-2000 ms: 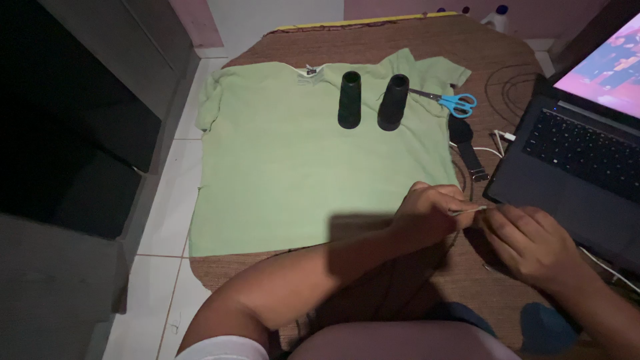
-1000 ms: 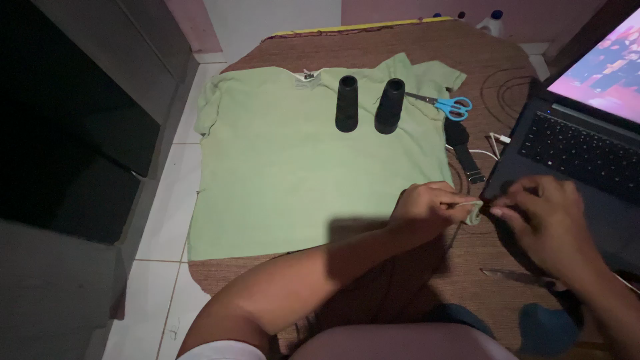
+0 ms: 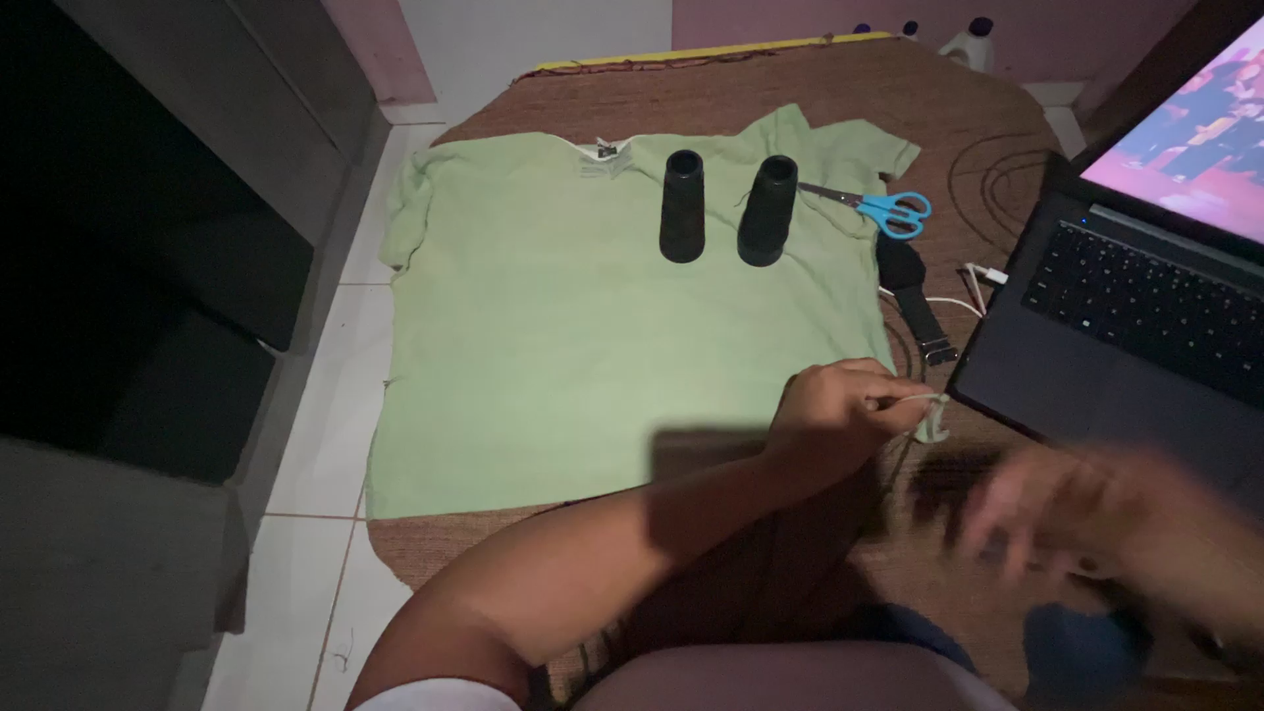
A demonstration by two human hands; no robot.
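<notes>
A pale green T-shirt [image 3: 592,336] lies spread flat, its collar toward the far side. My left hand [image 3: 849,405] is at its near right corner, fingers closed on a small bunched piece of green fabric [image 3: 930,425]; whether this is part of the shirt I cannot tell. My right hand [image 3: 1057,504] is blurred, to the right and nearer me, with its fingers apart. Two dark thread cones [image 3: 682,207] [image 3: 767,212] lie on the shirt's upper right. Scissors with blue handles [image 3: 894,212] rest beside them, blades over the sleeve area.
A laptop [image 3: 1136,346] sits at the right, close to my hands. Between it and the shirt are a black strap [image 3: 920,306] and a white cable [image 3: 953,301]. The brown cloth-like surface [image 3: 632,99] has a yellow strip [image 3: 711,51] at its far edge. Bottles [image 3: 973,44] stand beyond.
My right hand has come away from the fabric piece and moved toward me. My left hand stays at the shirt's corner with the piece between its fingers.
</notes>
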